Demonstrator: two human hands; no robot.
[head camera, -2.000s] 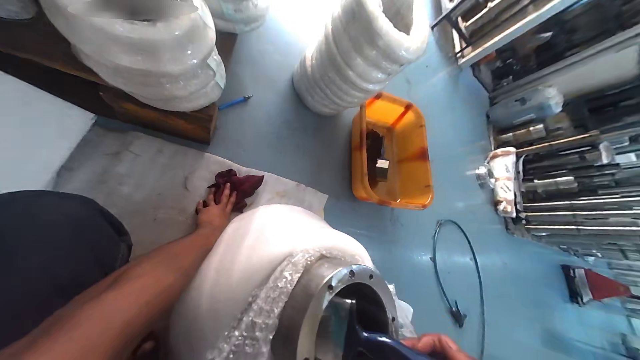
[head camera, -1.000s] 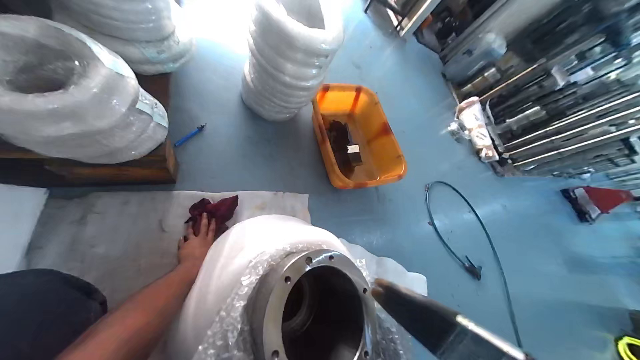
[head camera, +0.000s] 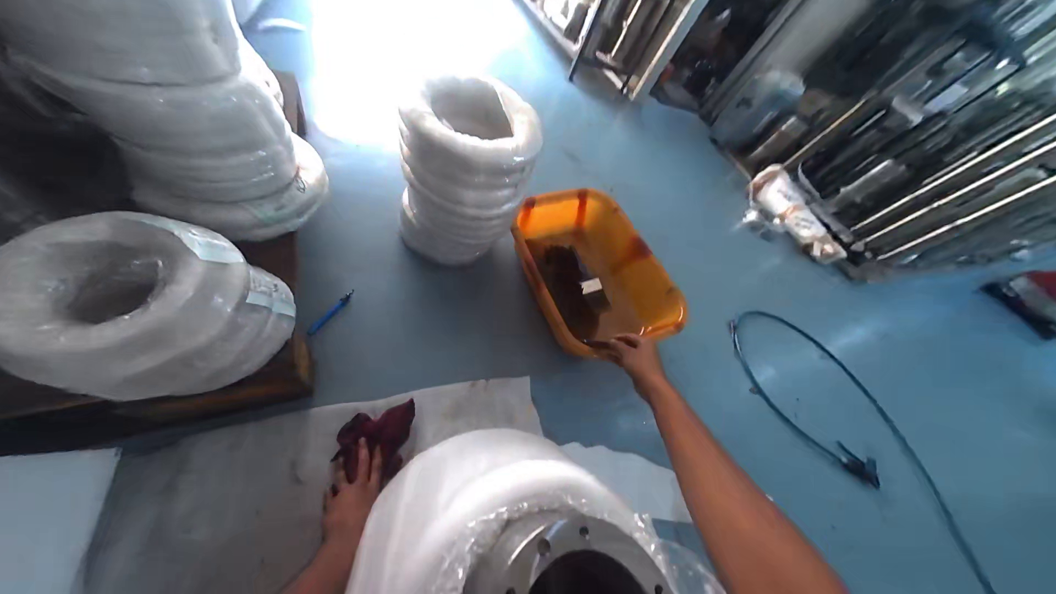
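My left hand (head camera: 355, 491) rests on a dark red cloth (head camera: 378, 437) lying on a grey sheet (head camera: 198, 487) on the floor. My right hand (head camera: 634, 359) is at the near rim of an orange plastic tub (head camera: 660, 280); whether it grips the rim or something inside is unclear. Dark liquid or residue and a small block with a white top (head camera: 592, 286) are in the tub. Between my arms stands a metal flange with bolt holes (head camera: 561, 536), wrapped in white foam and clear plastic film (head camera: 487, 470).
Plastic-wrapped white rolls (head camera: 470, 165) stand beyond, and others (head camera: 148, 305) lie on a wooden pallet (head camera: 301, 363) at left. A blue pen (head camera: 332, 312) lies on the blue floor. A black cable (head camera: 833, 363) curves at right, below racks of metal bars (head camera: 932, 190).
My right hand has moved from beside the flange to the orange tub. The dark tool seen over the flange a second ago no longer shows there. My left hand stays on the cloth.
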